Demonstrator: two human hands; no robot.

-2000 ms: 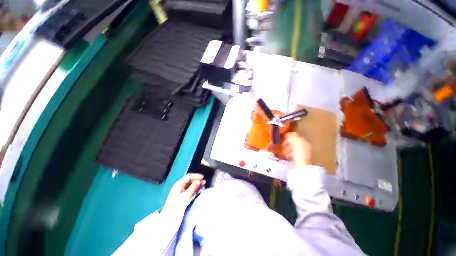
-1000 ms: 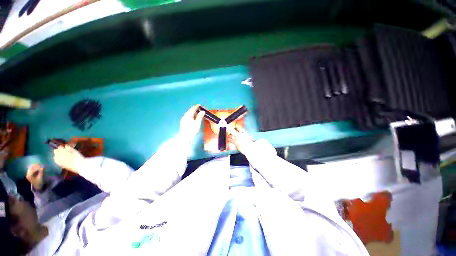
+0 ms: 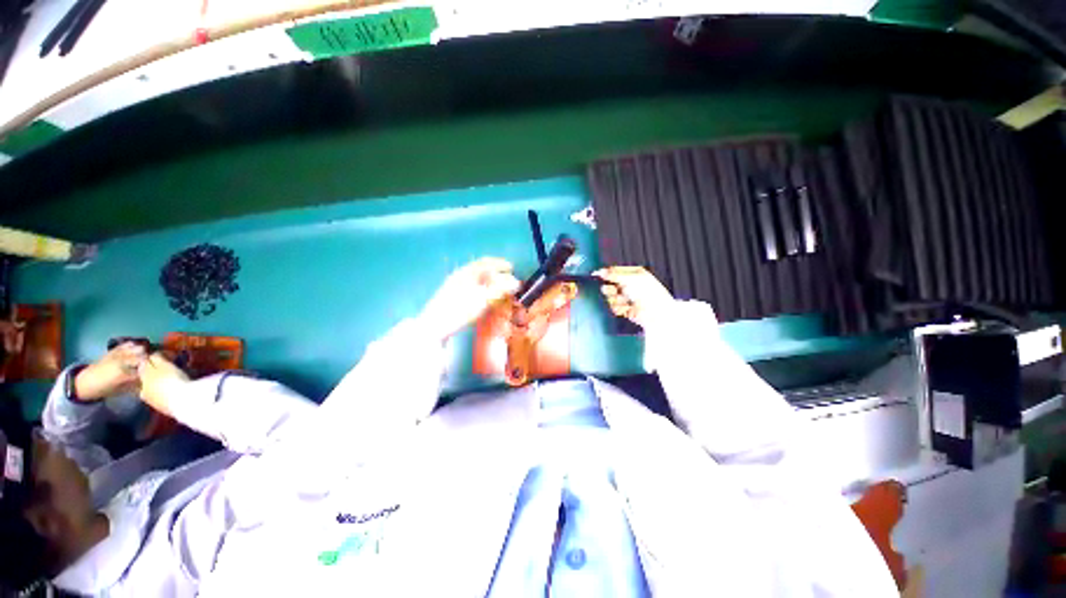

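The black three-armed leg assembly (image 3: 549, 268) is raised and tilted over the orange-brown fixture (image 3: 540, 350), whose Y-shaped nest shows bare below it. My left hand (image 3: 479, 287) is at the lower left end of the thick bar; its fingertips are blurred, and I cannot tell whether they grip it. My right hand (image 3: 628, 293) pinches the end of the arm that points right. The third arm points up and away from me. The hub is not clearly visible.
A ribbed dark foam tray (image 3: 690, 222) with three glossy bars (image 3: 788, 222) lies at right, beside stacked foam. A black pile (image 3: 199, 278) lies left. A neighbouring worker's hands (image 3: 143, 364) are at far left. A black machine box (image 3: 973, 391) stands right.
In the last second the leg assembly has come up off the fixture and tilted. My right hand has moved right to one arm's end. Earlier, I was at the machine table.
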